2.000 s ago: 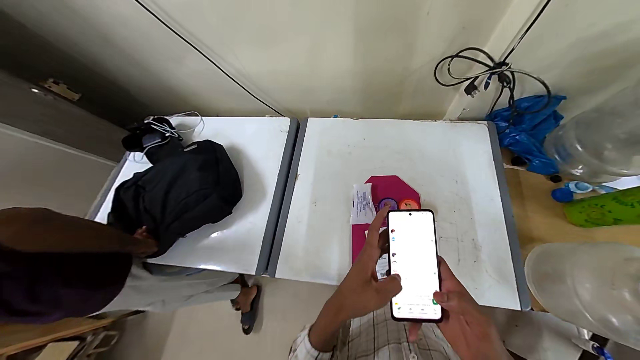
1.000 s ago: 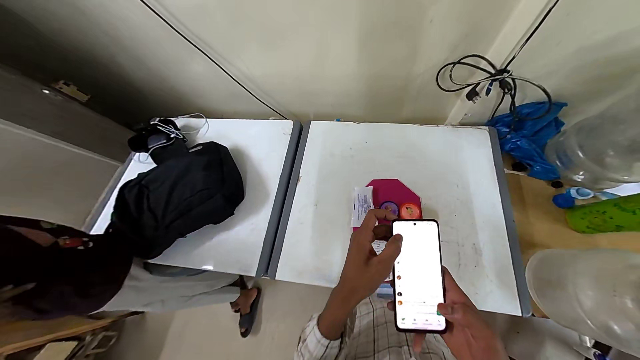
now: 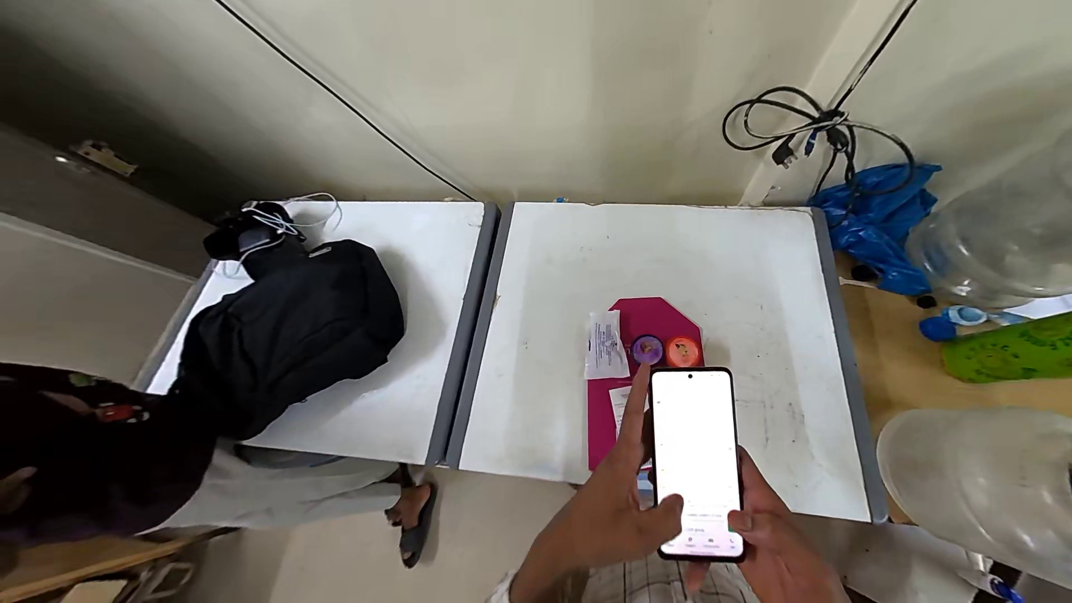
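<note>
A smartphone (image 3: 695,461) with a bright, mostly white screen is held upright between my two hands, over the near edge of the white table. My left hand (image 3: 615,511) grips its left side, with the thumb over the lower screen and the index finger extended up along the edge. My right hand (image 3: 775,536) holds the lower right side, thumb at the screen's edge. Behind the phone lies a magenta card (image 3: 653,314), partly hidden. On it are a purple round container (image 3: 647,350), an orange-red round container (image 3: 683,352) and a white printed packet (image 3: 605,345).
On the left table (image 3: 427,335) lies a black backpack (image 3: 310,327) with white cables (image 3: 322,209). A person (image 3: 92,461) stands at the far left. Coiled black cables (image 3: 825,121) hang above a blue plastic bag (image 3: 879,226). Clear plastic containers (image 3: 980,486) and a green item (image 3: 1013,350) are at right.
My left thumb has moved down from the upper part of the phone to its lower screen. The phone's screen shows different content than before.
</note>
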